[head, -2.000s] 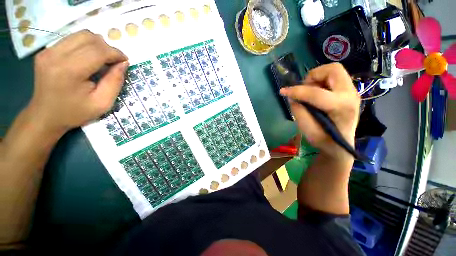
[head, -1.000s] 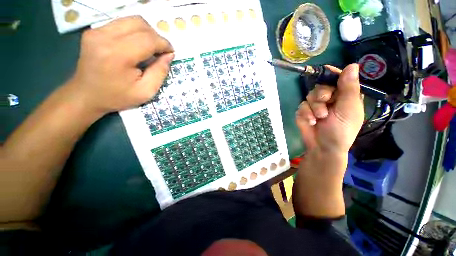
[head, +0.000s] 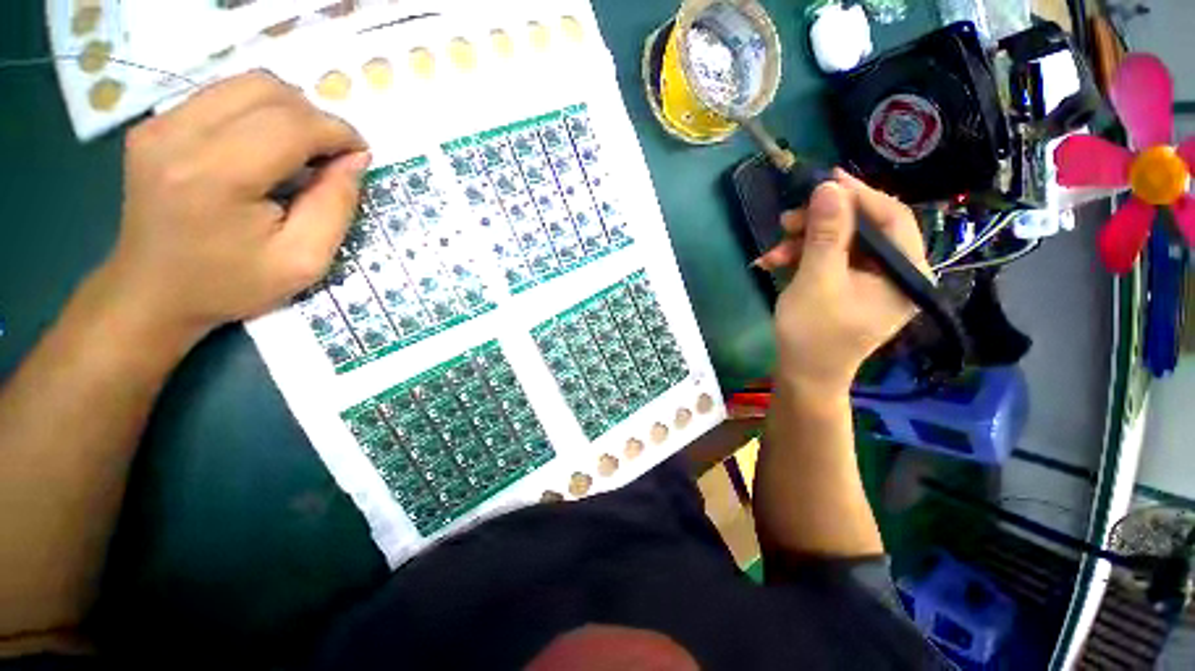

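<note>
A white tray [head: 518, 338] with four green circuit board panels [head: 452, 433] lies on the dark green mat. My left hand [head: 236, 197] is over the tray's upper left panel, fingers pinched. A thin strand of solder wire [head: 144, 66] runs behind it to the left edge; the part between the fingers is hidden. My right hand [head: 845, 282] holds the soldering iron [head: 904, 269] like a pen, right of the tray. The iron's barrel points up left, with its tip at the lower rim of the yellow cleaner pot [head: 679, 85]. Whether it touches the pot is unclear.
A flat black phone [head: 760, 197] lies below the pot, partly behind my right hand. A black square fan [head: 917, 118], a white bottle [head: 840, 37], cables and a pink flower-like fan [head: 1138, 164] are at the right. Another pale tray [head: 98, 59] is at the upper left.
Compared with one second ago, the iron has turned from pointing left beside the tray to pointing up at the pot. The whole view has shifted, with the tray further left; my left hand stays by the same panel.
</note>
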